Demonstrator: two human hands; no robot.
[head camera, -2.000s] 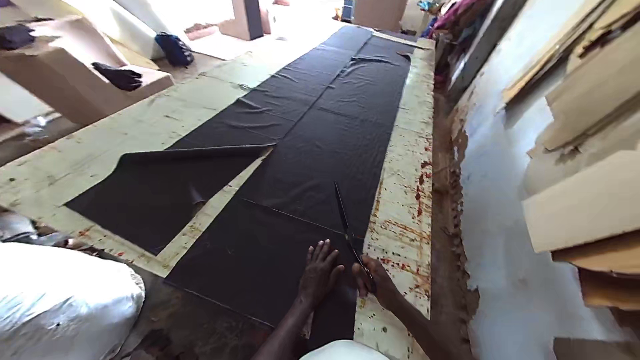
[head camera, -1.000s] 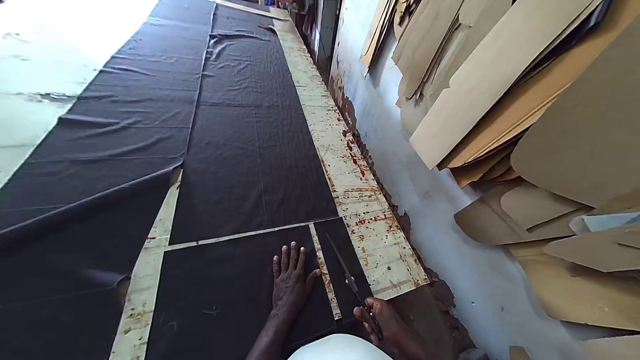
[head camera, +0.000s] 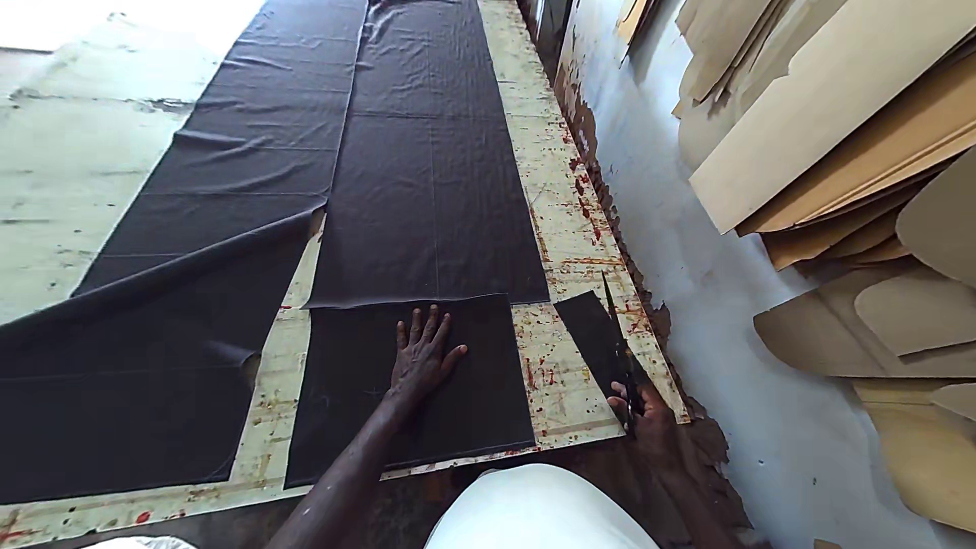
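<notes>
My left hand lies flat, fingers spread, on a cut rectangular piece of dark fabric at the table's near edge. In my right hand is a pair of fabric shears, blades pointing away from me and looking closed. Under the shears and beside that hand lies a narrow dark fabric strip, angled away from the rectangular piece. Beyond the rectangle stretches a long dark fabric panel. Another dark fabric section spreads to the left, its upper edge folded over.
The worn, red-stained tabletop shows between and around the fabric pieces. A pale wall with peeling lower paint runs along the right. Brown card patterns hang on it in overlapping stacks. A white rounded form sits at the bottom centre.
The narrow strip has shifted right, away from the rectangular piece, widening the gap between them. My right hand with the shears has moved right too. The view has swung down and right since the earliest frame.
</notes>
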